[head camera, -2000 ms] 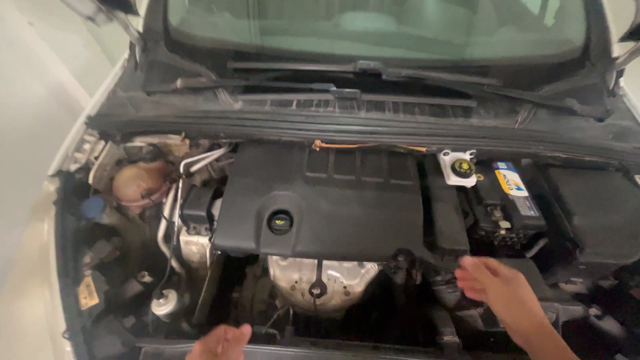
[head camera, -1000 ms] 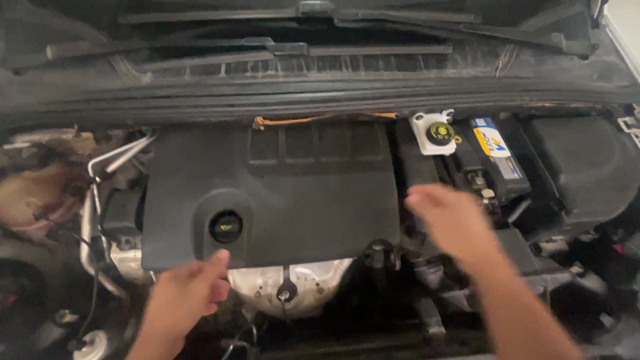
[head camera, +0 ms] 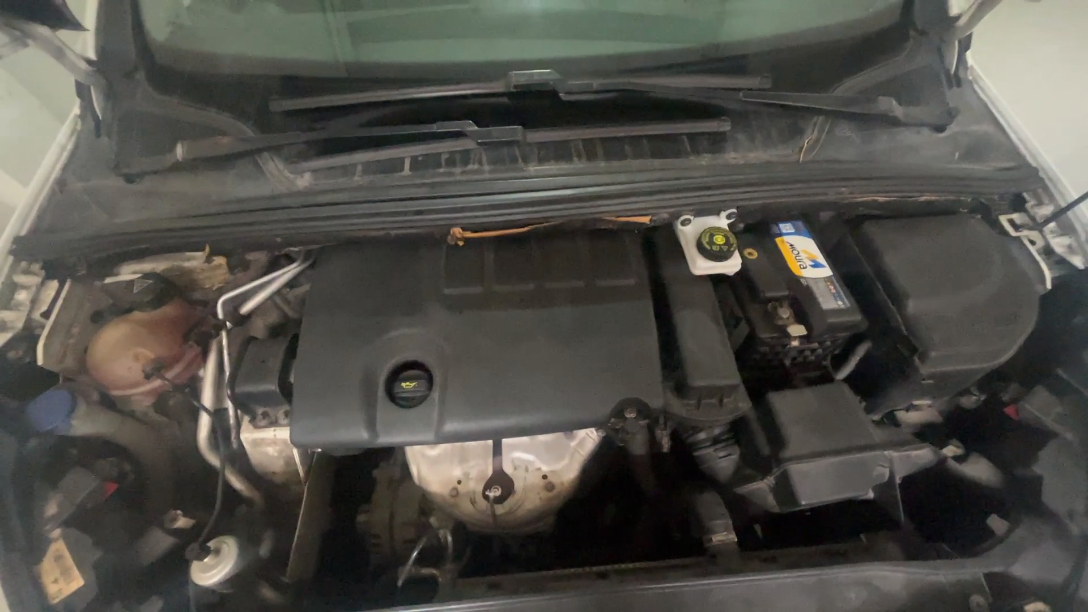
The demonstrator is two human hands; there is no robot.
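Neither of my hands shows in the head view now. The black plastic engine cover [head camera: 527, 357] lies across the middle of the engine bay, with the oil filler cap [head camera: 410, 385] seated in its front left part. Below its front edge shows a metal heat shield [head camera: 501, 480]. To the right, a white brake fluid reservoir [head camera: 704, 259] with a dark cap stands beside the car battery [head camera: 816, 272], which bears a blue, white and yellow label. At the left is the stained coolant expansion tank [head camera: 140, 348].
Behind the bay run the windshield wipers [head camera: 476, 132] and the black cowl [head camera: 544, 183]. A black lidded box [head camera: 956, 285] stands right of the battery. A blue cap [head camera: 51, 410] and metal pipes [head camera: 223, 374] are at the left. The front crossmember [head camera: 680, 586] spans the near edge.
Both hands were over the front of the bay in the earlier frames, near the oil filler cap and the cover's right side one second ago. They have left the view.
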